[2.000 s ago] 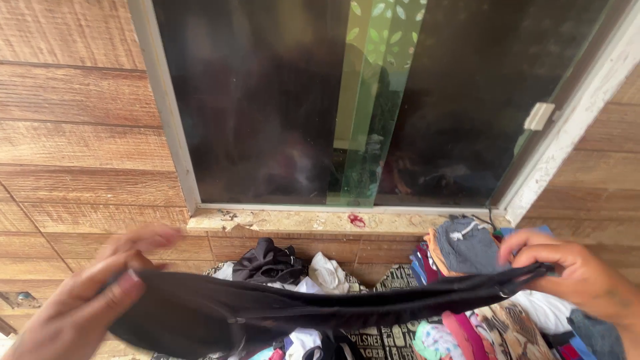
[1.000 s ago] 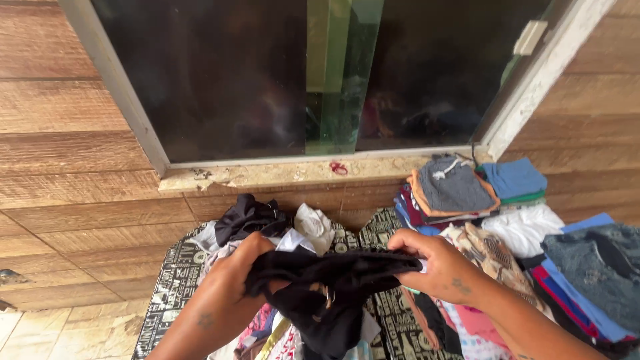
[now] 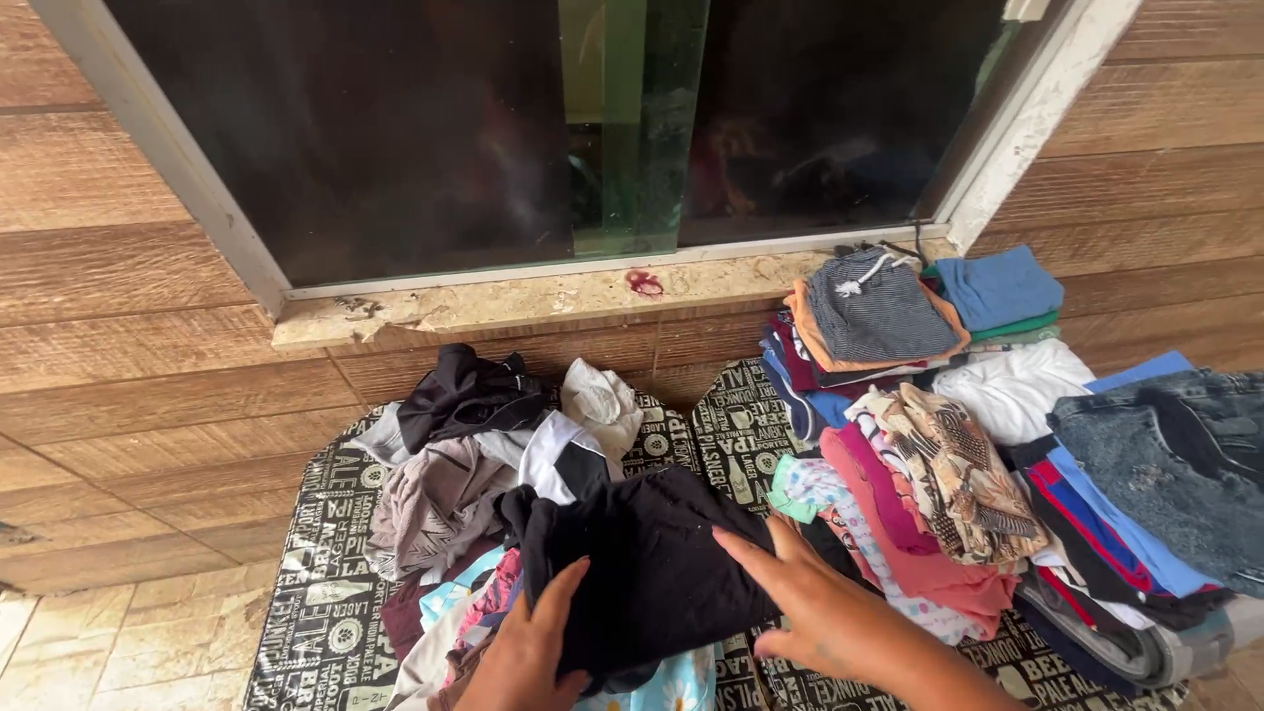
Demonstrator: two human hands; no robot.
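A black cloth garment (image 3: 657, 568), doubled over into a rough rectangle, lies on the loose clothes in the lower middle. My left hand (image 3: 528, 642) touches its left edge, thumb and fingers apart. At its right edge is my right hand (image 3: 820, 612), fingers spread along the cloth; whether they pinch it cannot be told. Beneath and behind the garment is a heap of crumpled clothes, with a grey-brown knit piece (image 3: 439, 499), a black piece (image 3: 469, 395) and a white piece (image 3: 600, 405).
Folded clothes stand in stacks at the right, with striped shorts (image 3: 874, 311), a patterned brown garment (image 3: 948, 474) and denim shorts (image 3: 1165, 464). Cushions printed with lettering (image 3: 326, 583) lie under everything. Behind them are a stone window sill (image 3: 523, 301) and a wood-look wall (image 3: 99, 365).
The black garment was stretched wide between both raised hands, then bunched between them. Now it lies lower and doubled over on the heap, with both hands at its sides.
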